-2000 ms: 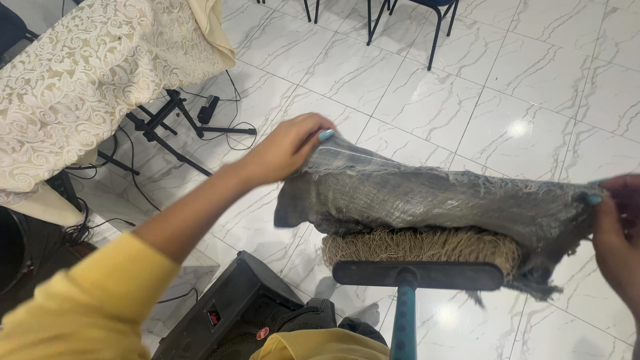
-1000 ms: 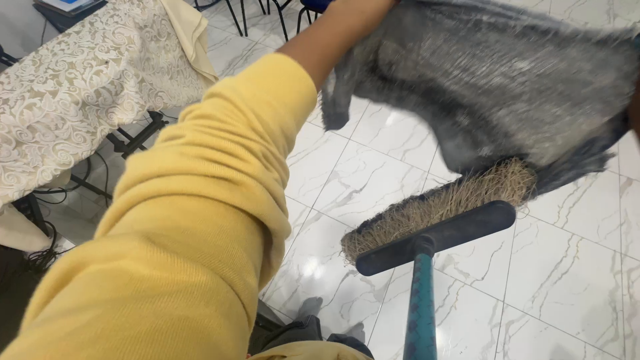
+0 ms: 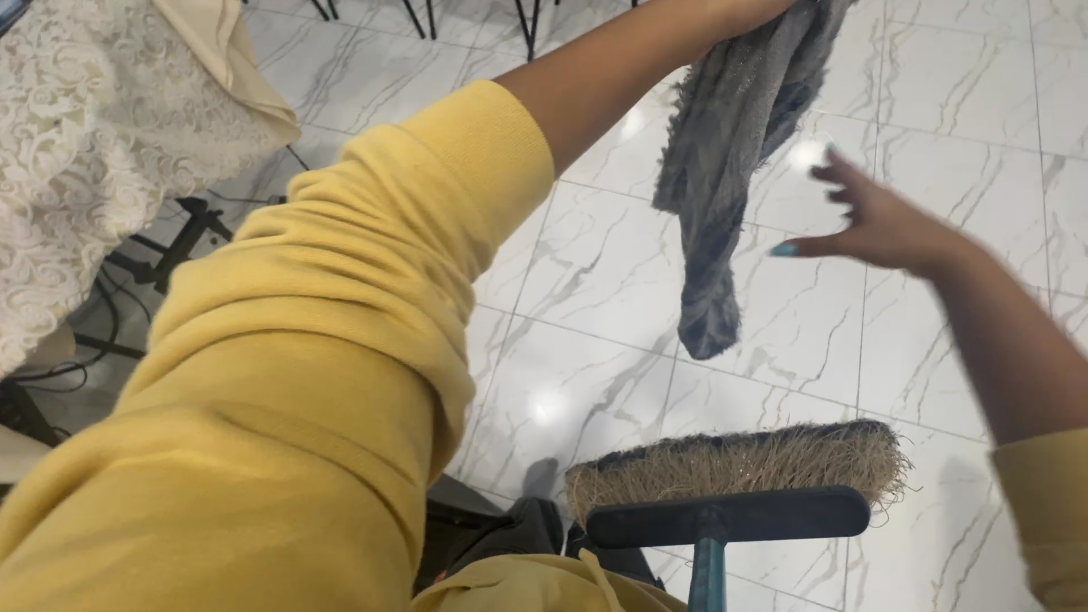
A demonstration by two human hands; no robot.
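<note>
A worn grey cloth (image 3: pixel 722 170) hangs bunched from my left hand (image 3: pixel 752 13), which is partly cut off at the top edge. My right hand (image 3: pixel 884 223) is to the right of the cloth, fingers spread, touching nothing. Below them a broom head (image 3: pixel 739 476) with straw-coloured and dark bristles faces up, its dark plastic block (image 3: pixel 731 517) fixed to a teal handle (image 3: pixel 707 574). The handle runs down out of view near my body, and what supports it is hidden.
At the left stands a table under a cream lace tablecloth (image 3: pixel 93 144), with a black metal stand (image 3: pixel 183 242) and cables beneath. Thin dark chair legs (image 3: pixel 527 25) show at the top. The floor is white marbled tile (image 3: pixel 595 280).
The cloth was stretched between both hands over the broom bristles; now it hangs off them from my left hand alone. My right hand has let go of it.
</note>
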